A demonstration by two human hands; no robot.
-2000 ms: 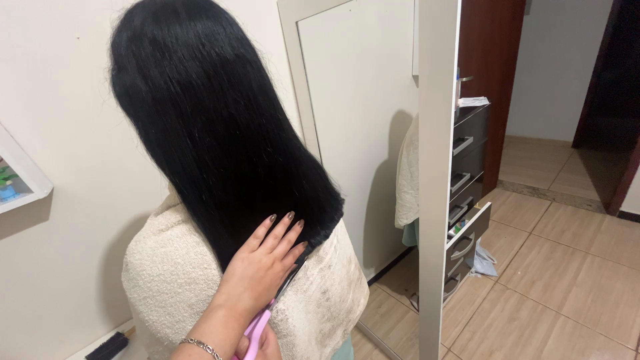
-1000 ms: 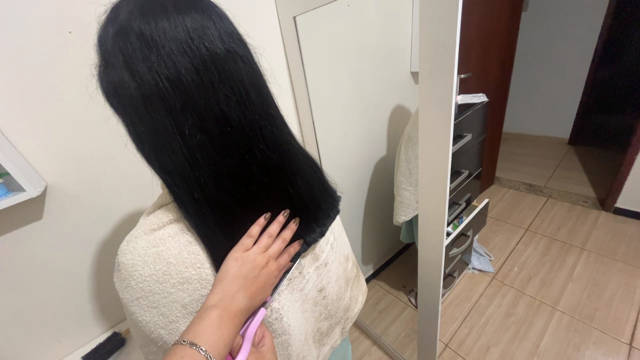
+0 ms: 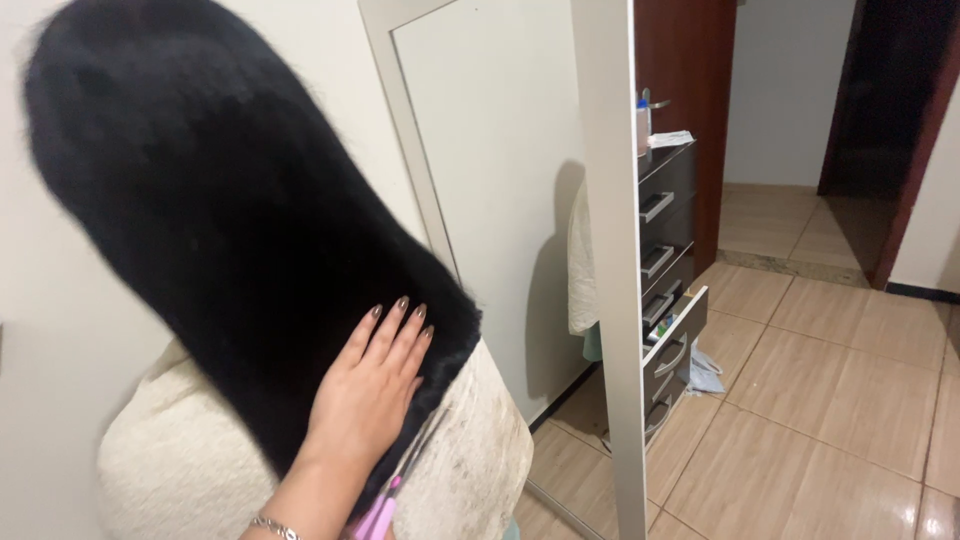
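Note:
A person's long, straight black hair [image 3: 225,225] hangs down over a cream towel [image 3: 480,442] on their shoulders and back. My left hand [image 3: 367,397], with a bracelet at the wrist, lies flat on the lower hair near its cut edge, palm down and fingers a little apart. Just below it, my right hand [image 3: 386,533] shows only in a small part at the bottom edge, around the pink handles of a pair of scissors [image 3: 379,514]. The dark blades point up and right along the hair's lower edge and look slightly parted; how the fingers sit in the handles is hidden.
A framed mirror [image 3: 607,262] leans at the right of the person, reflecting part of the towel. Behind it stands a dark chest of drawers [image 3: 667,225] with one drawer pulled out and a plastic bag [image 3: 703,371] beside it. A doorway lies farther back over a tiled floor.
The view has shifted, and the wall shelf at the left has left it. My left hand stays flat on the lower hair; less of my right hand shows than before.

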